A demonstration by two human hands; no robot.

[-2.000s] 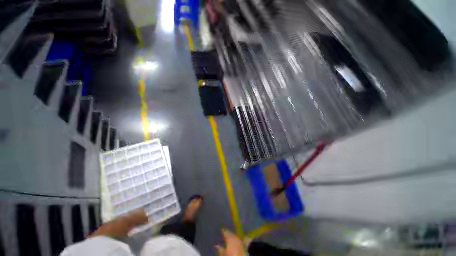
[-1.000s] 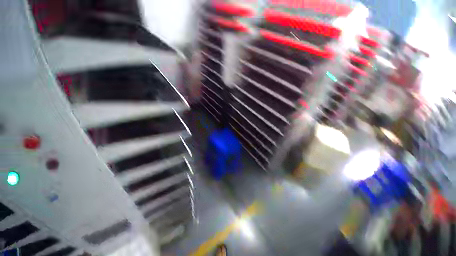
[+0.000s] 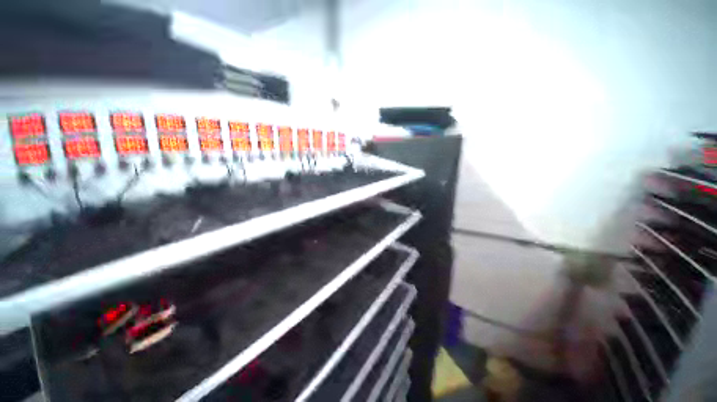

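No hand of mine is in view. The aging rack (image 3: 303, 210) lies nearest in front, with white shelf edges and dark surfaces stacked in several tiers. Its top shelf has a row of red digital display panels (image 3: 170, 133) along the white back panel. Thin black charging leads (image 3: 77, 191) hang from that panel onto the dark shelf covering. Small dark items on the shelf are too blurred to tell. Red-lit digits with pale edges (image 3: 151, 327) show in the tier below, at the lower left.
Another multi-tier rack (image 3: 668, 251) stands at the right. A dark cabinet side (image 3: 437, 196) closes the near rack's far end, with a black item (image 3: 415, 118) on top. Bright glare covers the upper right. A blurred reddish shape at the lower right cannot be told.
The view has swung from the aisle floor and rack sides up to the near rack's top shelves. My hands, seen two seconds ago near a white gridded tray, are out of the picture.
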